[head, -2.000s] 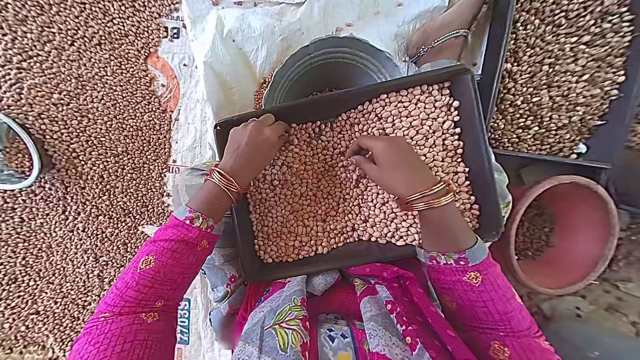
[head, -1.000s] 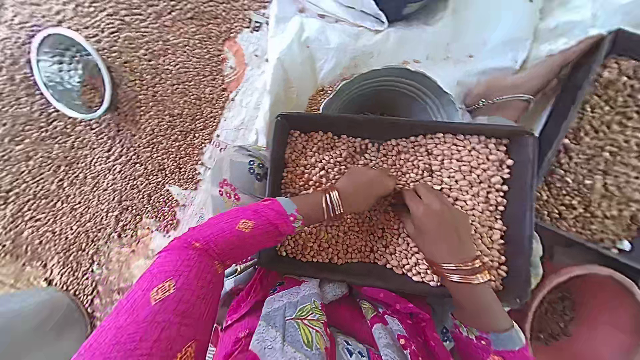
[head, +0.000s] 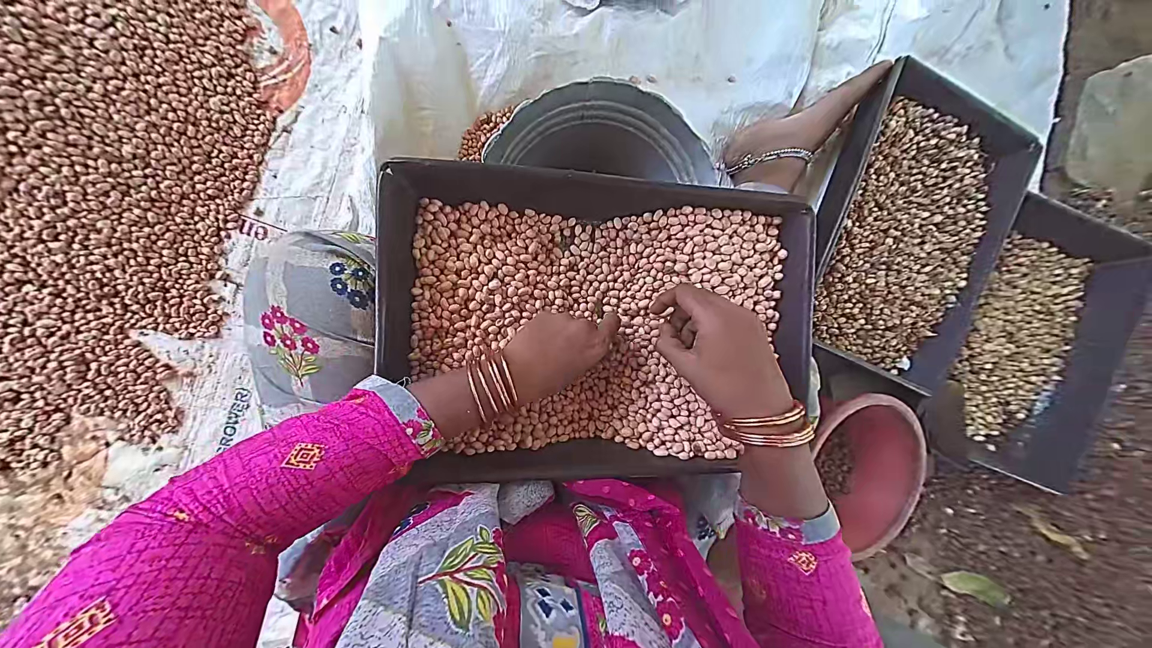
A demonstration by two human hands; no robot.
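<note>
A dark rectangular tray (head: 796,270) lies across my lap, filled with pinkish-brown shelled peanuts (head: 486,261). Over the middle of the tray, my left hand (head: 562,354) has its fingers drawn together at the nuts; whether a nut is between them cannot be told. To its right, my right hand (head: 715,346) hovers low over the nuts with thumb and curled fingers apart, and nothing shows in it. A narrow gap separates the two hands. A shallow dip in the nuts runs through the middle of the tray.
A grey bucket (head: 603,121) stands beyond the tray, beside a foot with an anklet (head: 774,153). Two more dark trays (head: 1008,144) of nuts overlap at the right, above a reddish tub (head: 886,486). A large heap of nuts (head: 108,180) covers the left of the white sheet (head: 432,72).
My hands, together at the middle of the tray one second ago, are now apart. The view has shifted, and the metal-rimmed round container on the heap is out of sight.
</note>
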